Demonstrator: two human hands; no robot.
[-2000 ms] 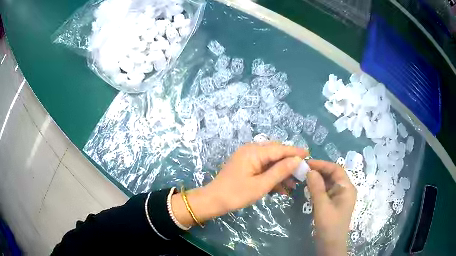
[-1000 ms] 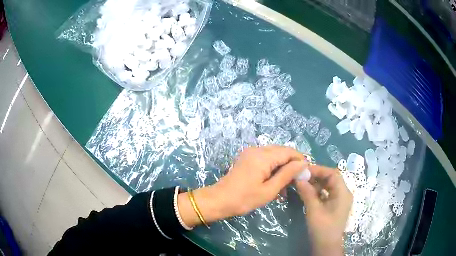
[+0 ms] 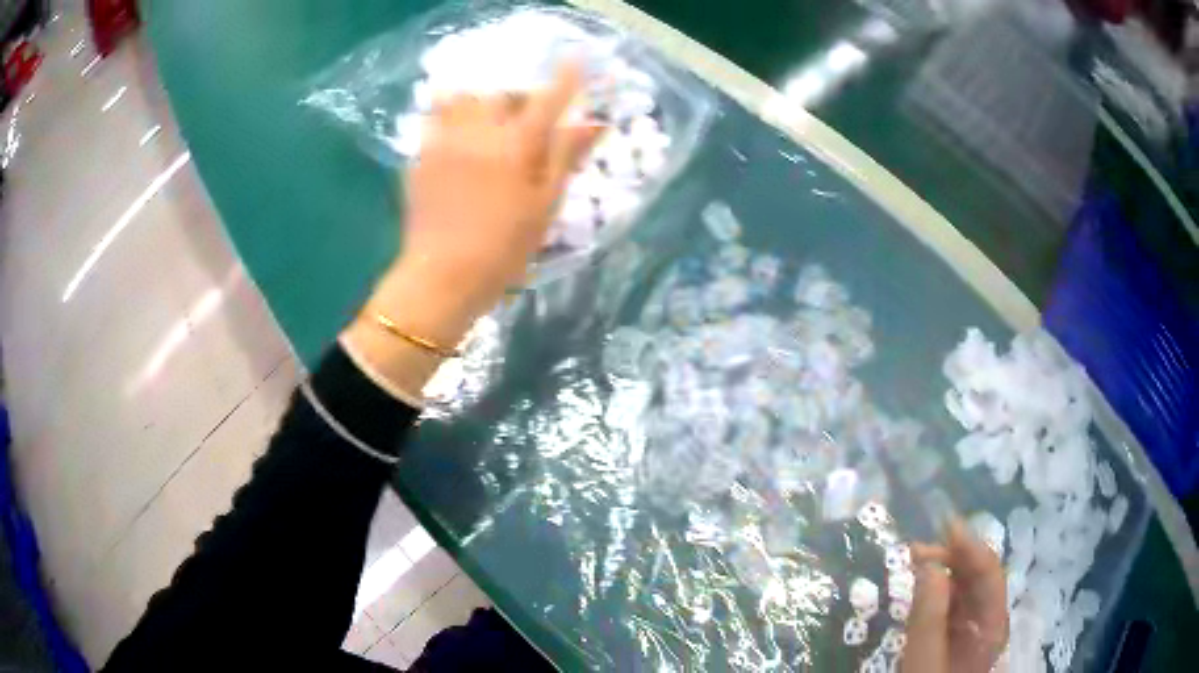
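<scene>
My left hand (image 3: 480, 184), blurred, is over the open clear bag (image 3: 690, 112) heaped with white parts (image 3: 631, 151) at the upper left. Its fingers look spread; whether a white part is between them cannot be told against the heap. My right hand (image 3: 966, 598) is low at the right, cut off by the bottom edge, fingers bent beside small holed white pieces (image 3: 864, 596). What it holds, if anything, is not clear. Clear ribbed shells (image 3: 763, 381) lie spread in the middle. Milky caps (image 3: 1026, 408) are piled at the right.
A shiny wrinkled plastic sheet (image 3: 565, 447) lies under the loose parts on the green bench. A blue slatted basket (image 3: 1131, 342) stands at the right edge. A dark flat object (image 3: 1131, 648) is at the lower right. A pale strip (image 3: 907, 217) runs along the bench.
My hands have parted. My left hand has moved up and left to the bag; my right hand has moved down and right. The white piece between them is no longer seen there. The view has shifted.
</scene>
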